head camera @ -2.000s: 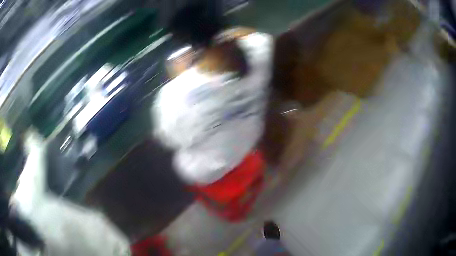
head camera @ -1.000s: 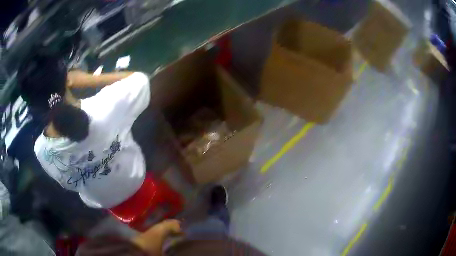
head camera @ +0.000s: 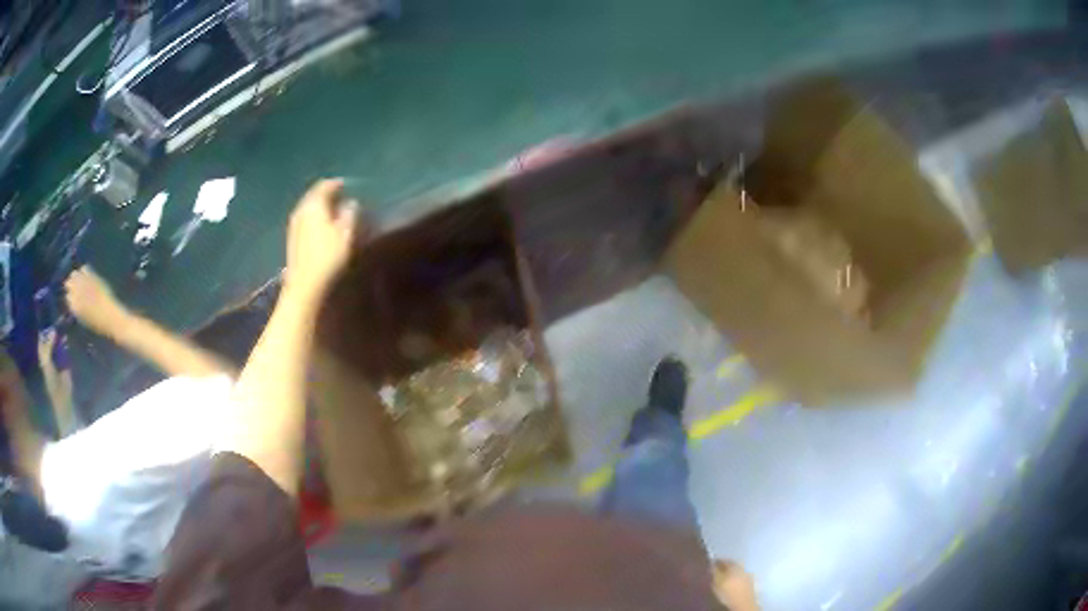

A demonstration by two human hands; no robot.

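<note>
My left hand [head camera: 320, 233] is raised over the near edge of the green bench [head camera: 477, 96], its fingers blurred and seemingly curled; whether it holds anything cannot be told. My right hand [head camera: 734, 586] is small and cut off at the bottom edge, and its fingers cannot be made out. A brown open carton [head camera: 358, 460] stands below the bench edge, just right of my left forearm, with loose crumpled and clear waste [head camera: 477, 406] inside. Small white slips [head camera: 215, 199] lie on the bench beyond my left hand.
A seated person in a white shirt [head camera: 131, 466] is at the left, arm toward the bench. A second open carton [head camera: 823, 322] stands right, with another brown carton [head camera: 1032, 197] behind. Yellow lines [head camera: 734, 414] cross the grey floor. Dark equipment [head camera: 197, 66] sits on the bench.
My left hand has risen from the bottom of the view to the bench edge. The view has moved forward; the cartons look closer, and the seated person has shifted toward the lower left.
</note>
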